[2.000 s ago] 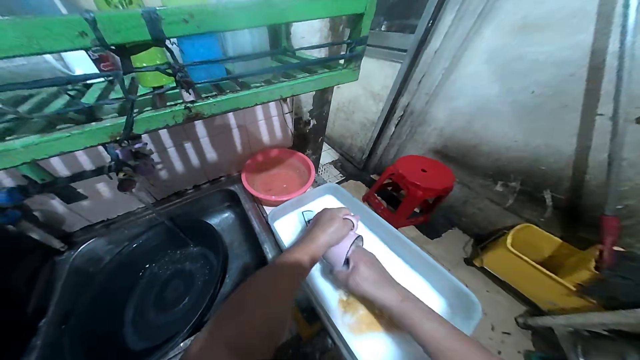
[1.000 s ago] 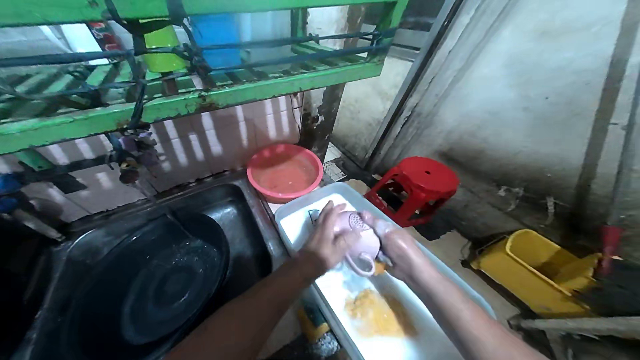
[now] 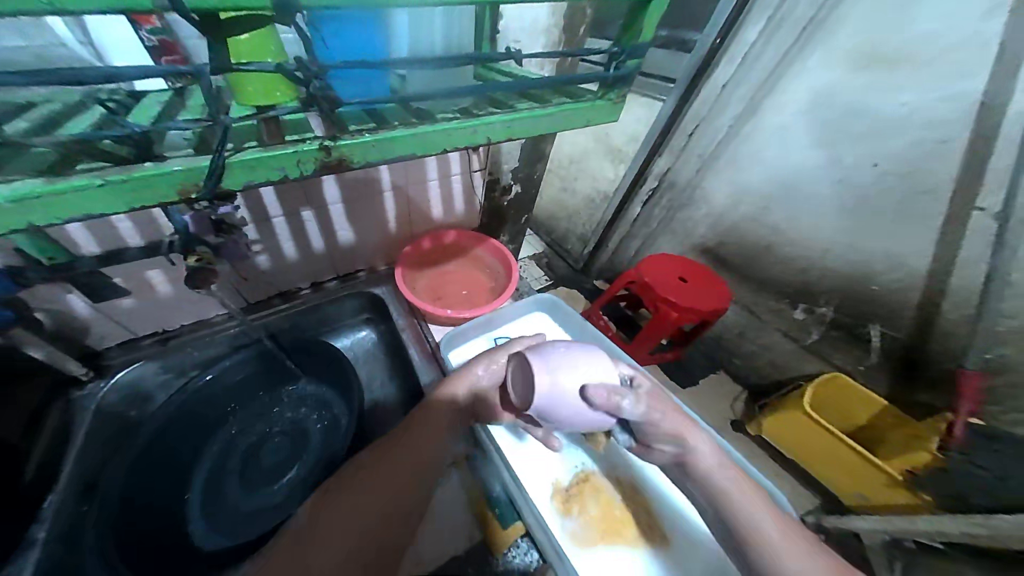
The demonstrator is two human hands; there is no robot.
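Note:
A pale pink mug (image 3: 572,384) lies on its side in the air between my hands, its open mouth toward the left. My left hand (image 3: 496,384) holds it at the rim. Around its base is my right hand (image 3: 648,408), with something small and dark, perhaps a scrubber, partly hidden under the fingers. Both hands are over a long white plastic tub (image 3: 552,308) of whitish liquid. A yellow-orange patch (image 3: 600,508) shows in the tub below my right hand.
Water runs from a tap (image 3: 200,274) into a large dark basin (image 3: 344,376) in the metal sink (image 3: 392,320). A pink plastic basin (image 3: 456,308) stands behind the tub. Above is a green slatted rack (image 3: 384,144). At right are a red stool (image 3: 680,288) and yellow mop bucket (image 3: 840,448).
The mug has been turned in my hands; its mouth now faces left. A second ago its handle showed at the lower side. Both hands have stayed over the tub.

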